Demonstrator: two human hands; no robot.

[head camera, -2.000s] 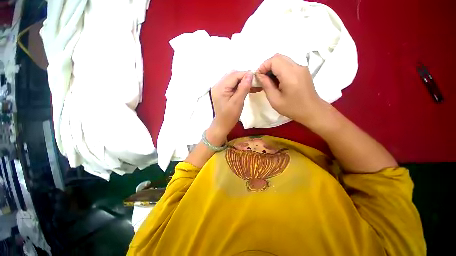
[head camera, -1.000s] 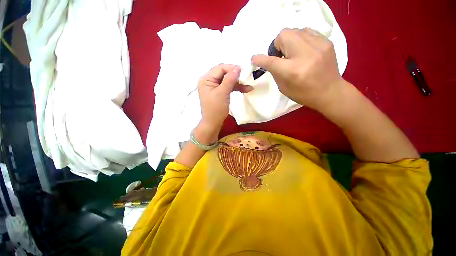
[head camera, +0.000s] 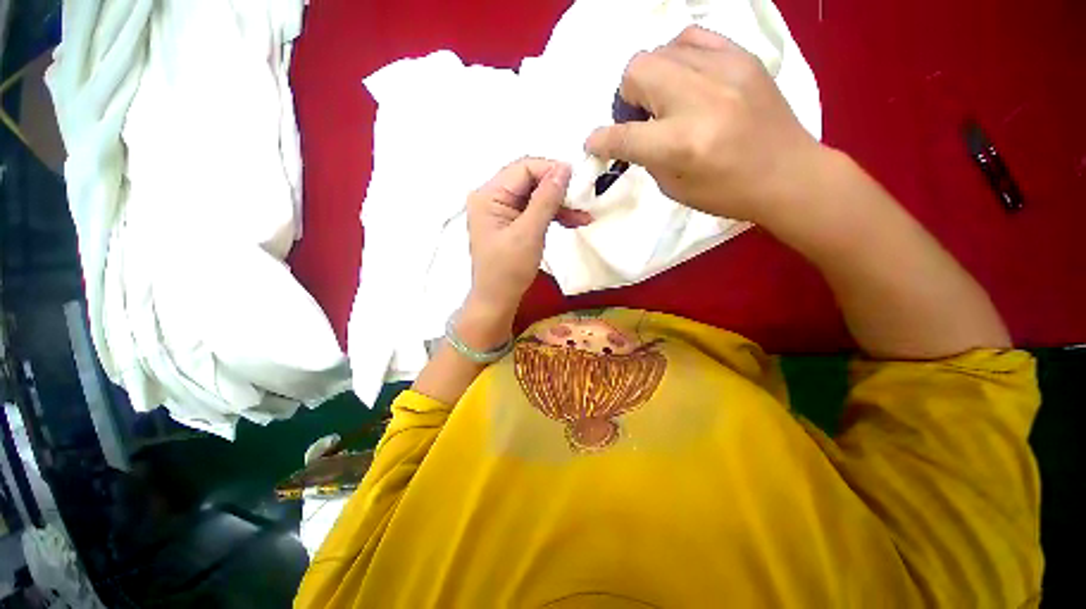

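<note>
A white garment [head camera: 429, 179] lies spread on the red cloth in front of me. My left hand [head camera: 518, 220] pinches a bit of its edge between thumb and forefinger. My right hand [head camera: 703, 119] is a little above and to the right, back of the hand up, thumb and forefinger close together. I cannot make out a needle or thread at its fingertips. A small dark label [head camera: 612, 177] shows on the garment just below the right thumb. Dark thread snips [head camera: 993, 167] lie on the red cloth at the right.
A long rumpled white garment pile [head camera: 197, 214] lies at the left of the red-covered table [head camera: 917, 71]. The dark green floor [head camera: 226, 470] shows past the table's near edge. A brownish object with a white part [head camera: 328, 470] is at the lower left.
My right hand has moved away from the left fingertips, up and to the right, uncovering the dark label. My left hand still pinches the edge. The whole view has shifted slightly.
</note>
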